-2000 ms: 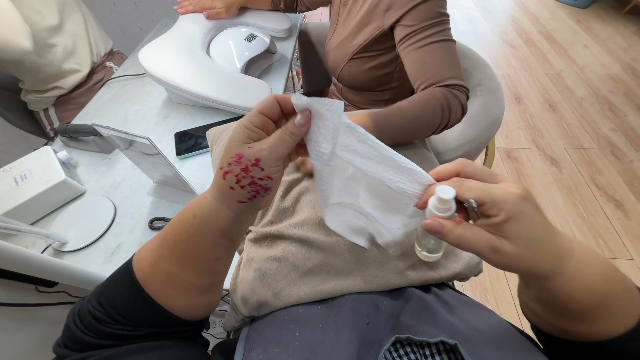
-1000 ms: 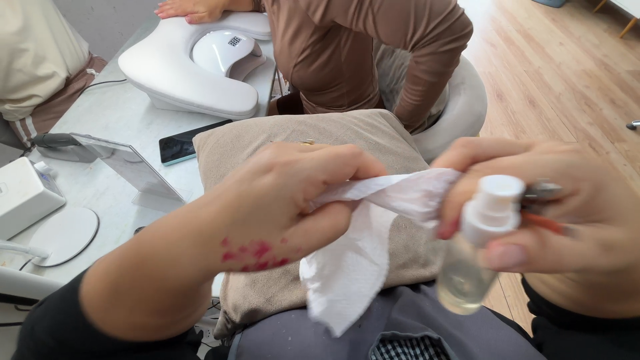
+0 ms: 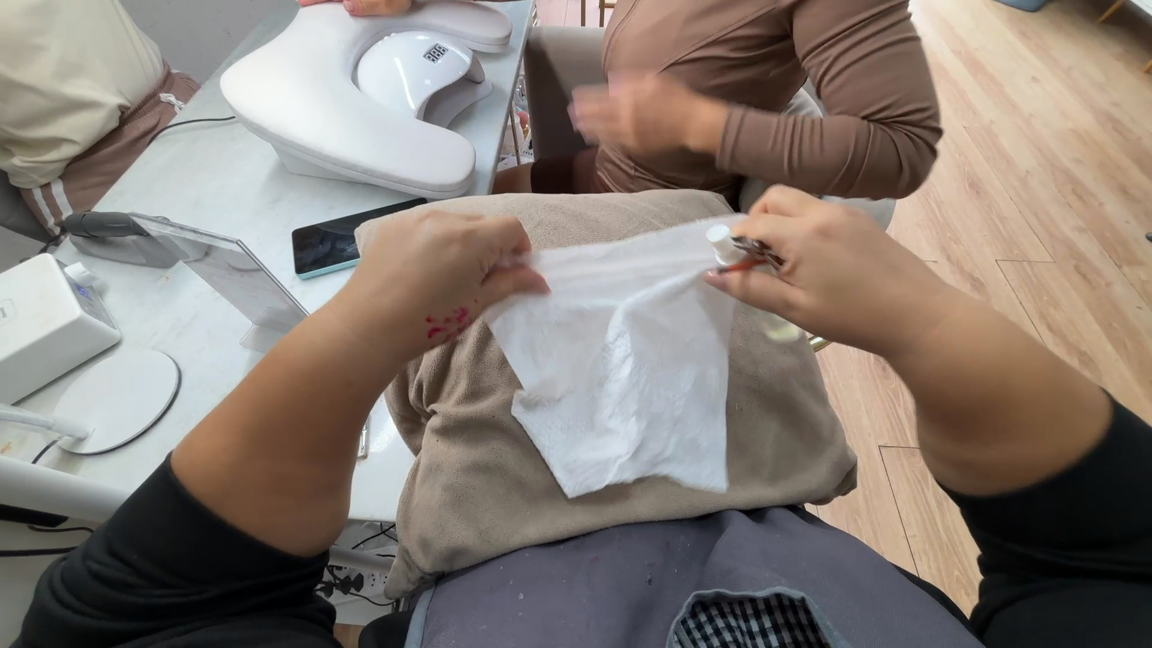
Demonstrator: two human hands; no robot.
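A thin white wipe hangs stretched between both hands over a beige cushion on the lap. Its upper left corner is pinched in my left hand, which has red marks near the wrist. My right hand grips the upper right corner together with a small clear bottle; the bottle's white cap shows beside the fingers, while its body is mostly hidden behind the hand. A thin dark-and-orange item, blurred, also sticks out at the right fingers.
On the table at left are a white armrest with a nail lamp, a phone, a clear stand, a white box and a round lamp base. A person in a brown top sits opposite, one hand raised.
The wipe was bunched between my hands one second ago and now hangs spread out. Both hands have moved farther from me. The seated person's hand has come up into view.
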